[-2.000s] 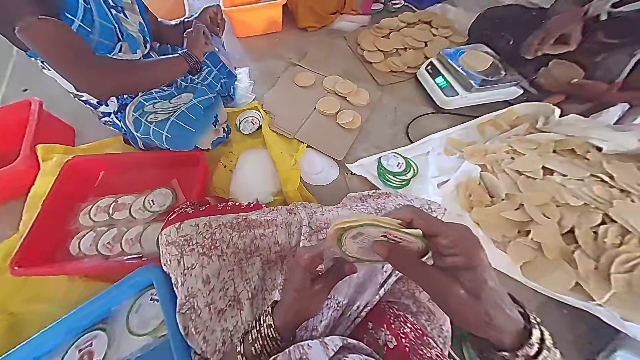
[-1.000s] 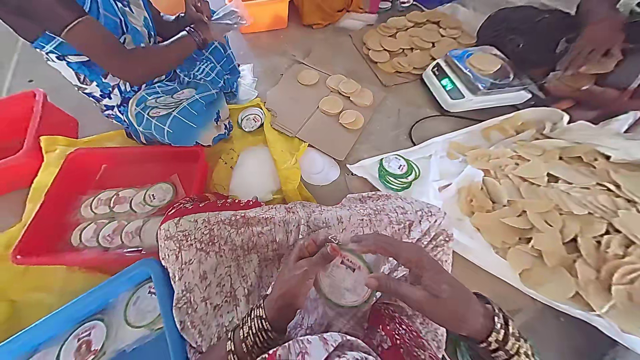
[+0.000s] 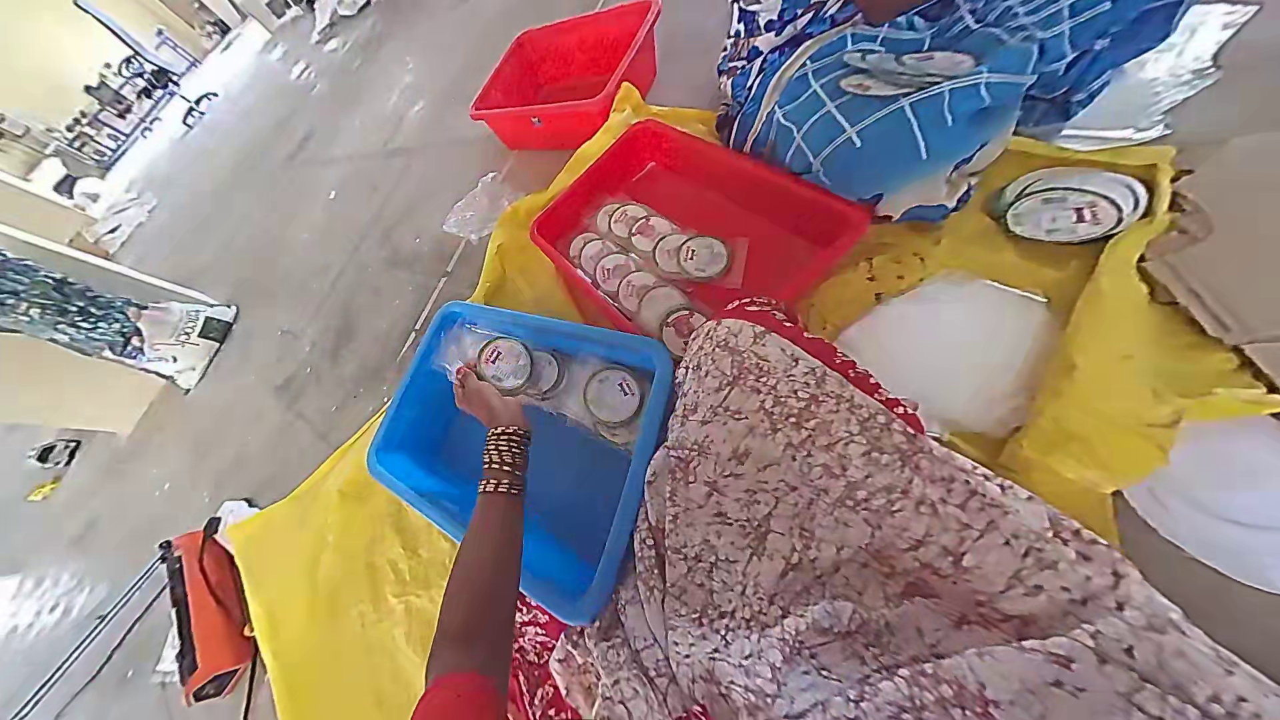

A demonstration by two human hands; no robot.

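Note:
My left hand, with bangles at the wrist, reaches into a blue plastic tub. Its fingers are at the lower left edge of a clear packet with a round printed label, and they look closed on it. Another labelled packet lies at the tub's right side, with more round packets between and below. Above the tub, a red plastic tray holds two rows of overlapping round labelled packets. My right hand is out of view.
A yellow sheet lies under the tubs. Farther off stands an empty red tub. A co-worker's blue-clothed lap holds round packets. Right of the tray are labelled discs and a white stack. An orange bag sits lower left.
The view has swung far to the left. My left hand has gone from my lap, where both hands held a round labelled packet, into the blue tub. My right hand has left the view.

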